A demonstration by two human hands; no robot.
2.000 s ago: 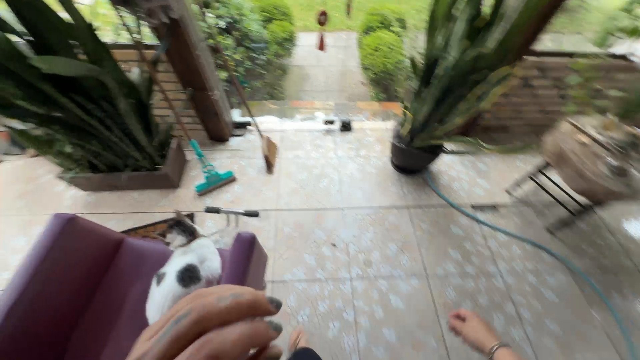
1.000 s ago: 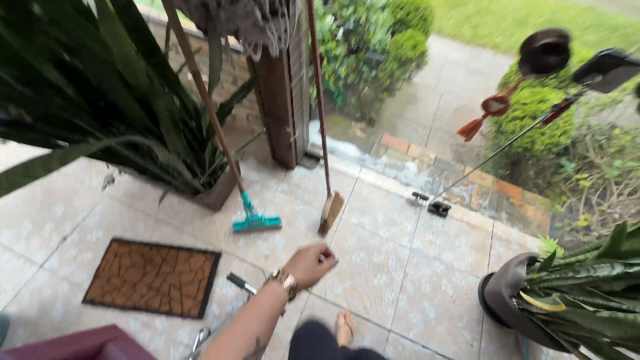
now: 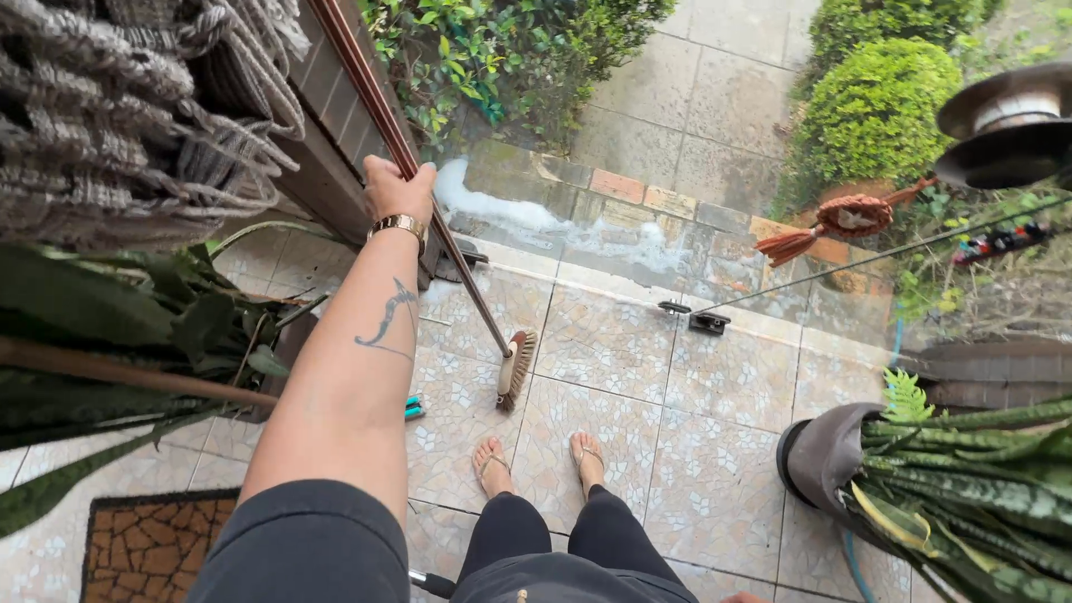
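My left hand (image 3: 398, 188), with a gold-toned wristwatch (image 3: 400, 224) at its wrist, is wrapped around the upper part of a long brown broom handle (image 3: 456, 255). The handle slants down to a narrow broom head (image 3: 515, 370) with stiff bristles, which rests on the tiled floor just ahead of my sandalled feet. Of my right hand (image 3: 741, 598), only a sliver of skin shows at the bottom edge, so its pose is hidden. Part of a teal squeegee head (image 3: 414, 408) lies beside my left forearm, its wooden handle (image 3: 142, 373) reaching left.
White suds (image 3: 519, 213) lie on the paving beyond the glass door track. Door hardware (image 3: 709, 322) stands on the track. A potted snake plant (image 3: 825, 456) is at right, a doormat (image 3: 159, 544) at lower left. Grey woven cords (image 3: 151, 126) hang at upper left beside a wooden post (image 3: 322, 159).
My left hand has reached forward and closed around the broom handle, which leaned at the post a second ago with that hand beside it. The view has moved closer to the doorway.
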